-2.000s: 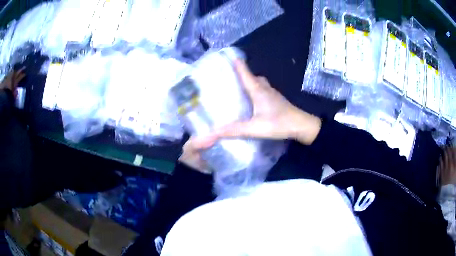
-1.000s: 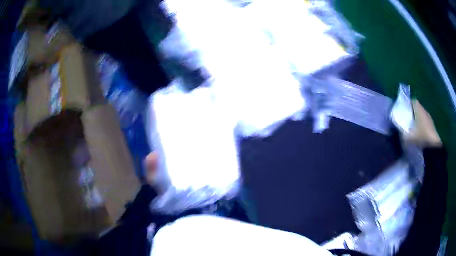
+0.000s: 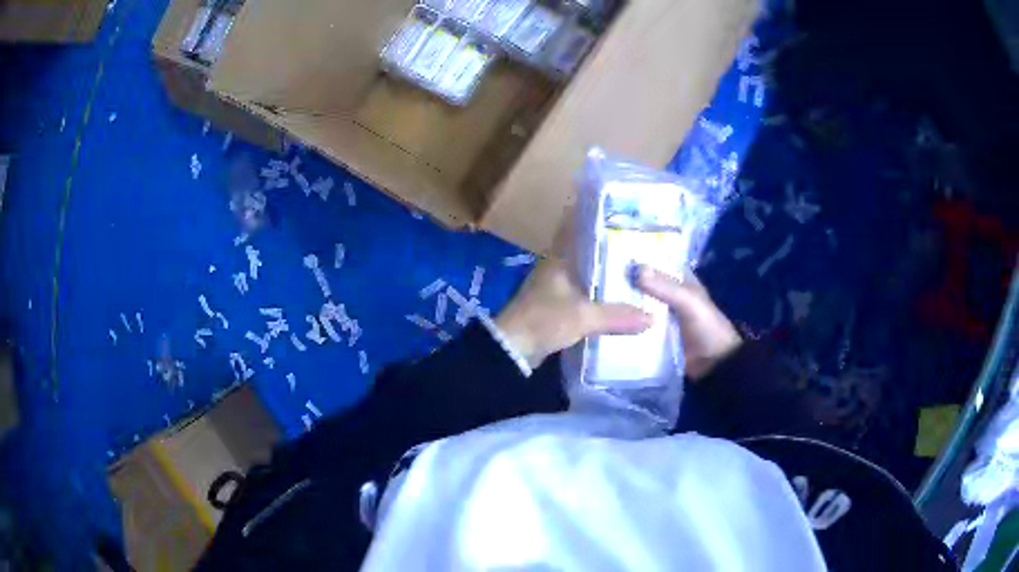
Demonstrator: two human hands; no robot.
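Observation:
A stack of bagged units (image 3: 631, 358) in clear wrap is held upright-on in front of my body, low in the middle of the view. The top unit shows a green-grey board end, a thin yellow band and a bright white cell. My left hand (image 3: 559, 318) grips its left side, thumb across the face. My right hand (image 3: 695, 318) grips its right side, thumb on the face. An open cardboard carton (image 3: 425, 145) stands just beyond, with bagged units (image 3: 441, 56) lying inside at its far end.
Blue floor sheeting (image 3: 145, 223) is littered with small white slips (image 3: 330, 318). Another carton (image 3: 201, 469) is at the lower left, and part of one shows at the top left. The green bench edge (image 3: 989, 369) with clear wrap is at the far right.
The view has turned from the bench to the floor and carton. My right hand has left the bench side and now holds the bagged stack together with my left hand.

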